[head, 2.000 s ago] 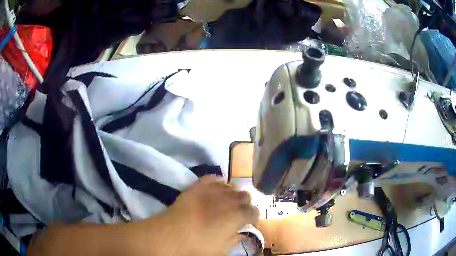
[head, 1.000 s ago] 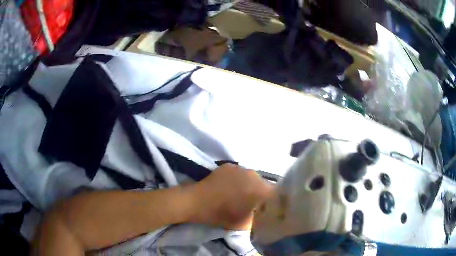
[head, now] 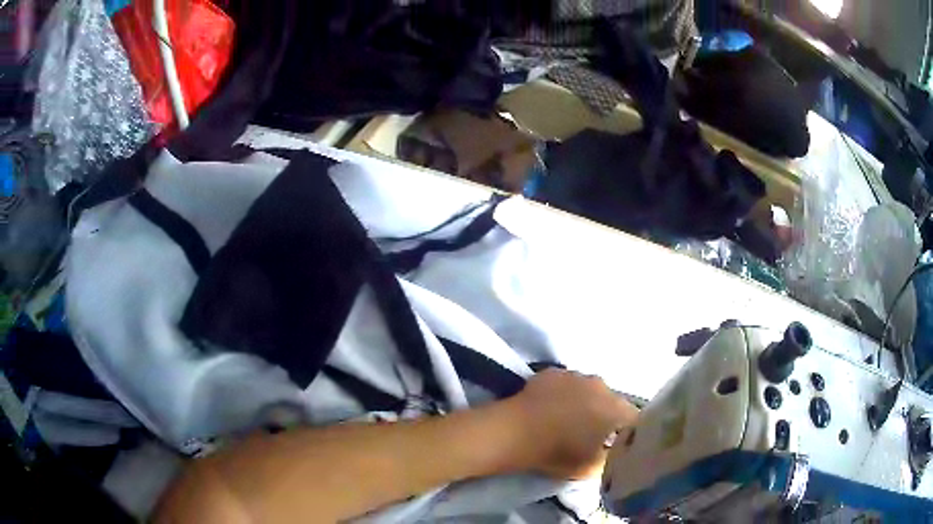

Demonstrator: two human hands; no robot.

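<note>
The light-grey and dark cloth [head: 133, 297] lies in loose folds on the white table, left of the sewing machine [head: 706, 415]. My left hand [head: 573, 422] is bare and rests at the cloth's right edge, close against the left end of the machine head. Its fingers are bent and partly hidden by the head, so what they hold cannot be told. More light-grey cloth shows below my forearm. The needle area is hidden under the machine head. My right hand is not in view.
A white table edge [head: 655, 246] runs slantwise behind the cloth. Beyond it a trough holds dark cloth [head: 634, 189]. A red bag [head: 194, 51] and a clear plastic bag [head: 92, 97] hang at the upper left. Clear plastic [head: 844, 235] lies at the upper right.
The view has turned and shifted left, so the machine now sits lower right and the shears and snips are out of the picture. My left hand stays by the machine head.
</note>
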